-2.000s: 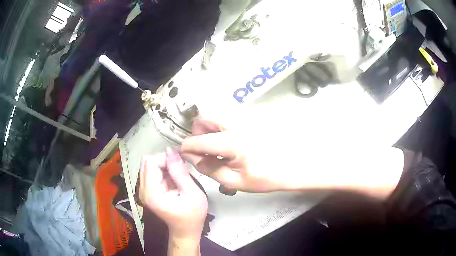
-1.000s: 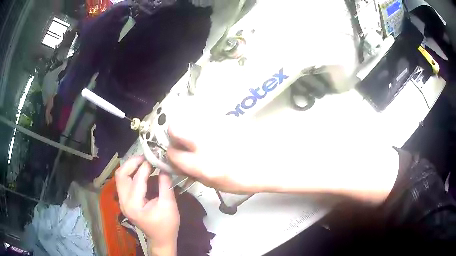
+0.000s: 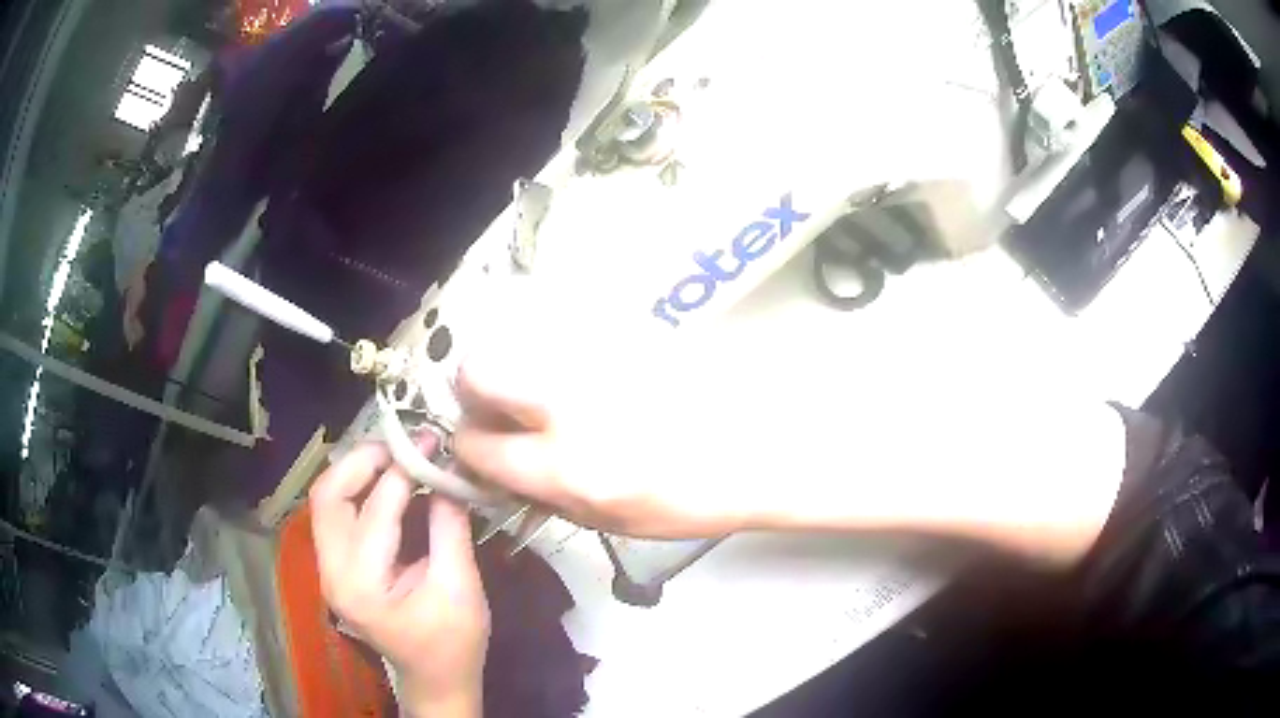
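Observation:
The white sewing machine head [image 3: 618, 267] lies diagonally, with blue lettering. My right hand [image 3: 541, 456] is at its needle end, fingers bent beside the curved take-up lever guard [image 3: 410, 456]. Thin pointed blades, seemingly thread snips [image 3: 497, 527], stick out below my right palm. My left hand [image 3: 407, 568] is just below the guard, one fingertip reaching to its inner side and the thumb raised; whether it pinches thread cannot be seen. My right fingers hide the needle area. The dark-outlined slide plate [image 3: 640, 578] shows on the bed. Dark purple cloth [image 3: 534, 631] lies under my hands.
A white-handled tool [image 3: 267, 302] stands out from the head's far end. Dark cloth [image 3: 421, 154] lies behind the machine. An orange crate [image 3: 312, 631] and pale-blue cloth [image 3: 166, 645] are at lower left. A black control box [image 3: 1109, 211] is at the motor end.
Both hands have moved left in view to the guard, and the left fingers have spread from their earlier pinch near the right hand. The view has shifted, showing more of the slide plate.

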